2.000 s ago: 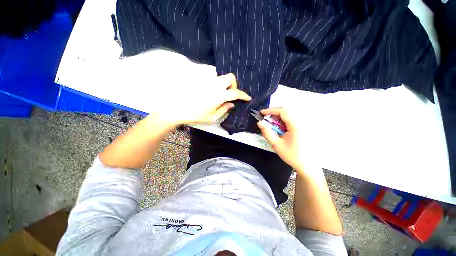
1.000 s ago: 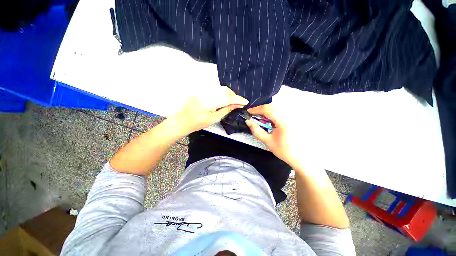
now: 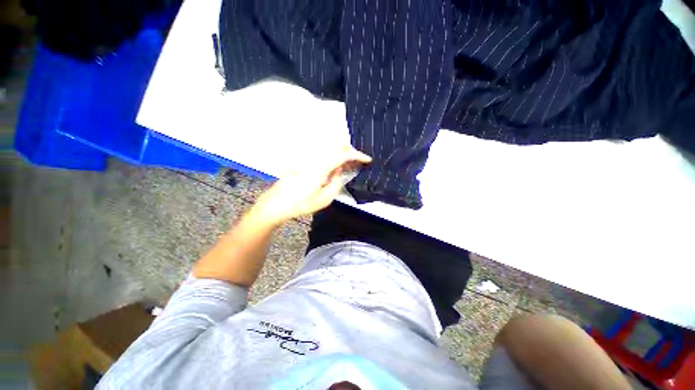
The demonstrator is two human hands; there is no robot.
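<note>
The dark pinstriped garment lies over the white tabletop, its body across the top of the view. One sleeve runs down to the table's front edge, and its cuff end lies there creased. My left hand pinches the left side of the cuff between thumb and fingers. My right hand is not in view; only a bent right arm shows, cut off by the bottom edge. The snips are not visible.
Blue plastic bins stand left of the white table, with a black heap above them. A cardboard box is low at left. A red and blue plastic stool is at lower right.
My right hand has left the cuff with the snips and gone out of view; its arm has swung back and down. My left hand remains at the cuff, which now lies more open. The view has shifted.
</note>
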